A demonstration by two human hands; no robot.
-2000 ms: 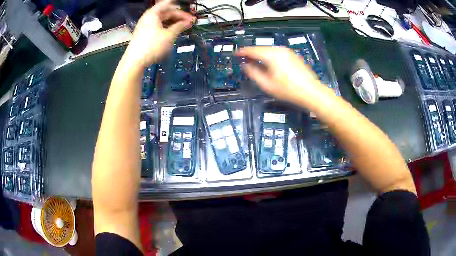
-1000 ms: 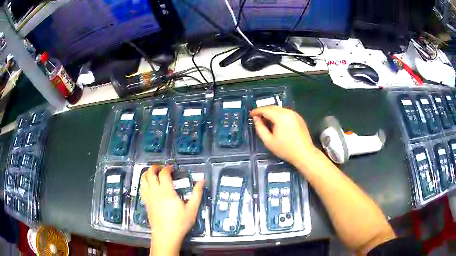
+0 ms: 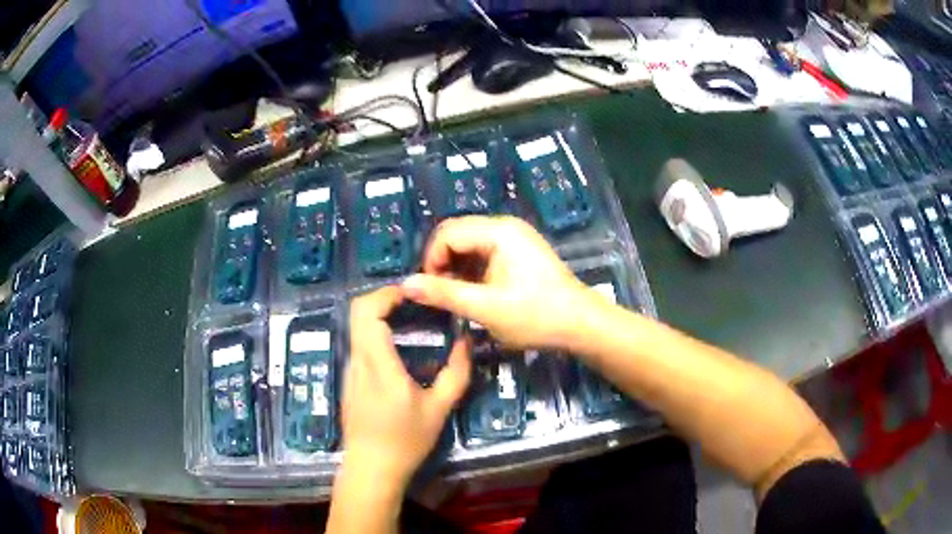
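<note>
A clear blister tray [image 3: 194,402] with two rows of dark blue-green circuit board assemblies lies on the green mat. My left hand [image 3: 391,381] grips one circuit board assembly [image 3: 423,360] by its sides at the tray's front middle, its white-labelled end towards the back. My right hand [image 3: 501,276] meets that end with thumb and fingers pinched together. Whether it holds a plug cannot be told. The fingers hide much of the board and part of the neighbouring pockets.
A white barcode scanner [image 3: 720,214] lies right of the tray. Other filled trays stand at far right [image 3: 887,313] and far left [image 3: 65,365]. A black scanner [image 3: 245,146], cables, monitors, a mouse [image 3: 723,80] and a red-labelled bottle [image 3: 96,172] are along the back.
My right hand has moved from the back row down to the front middle, beside my left hand. My left hand has moved slightly right and now grips a board. The view has shifted.
</note>
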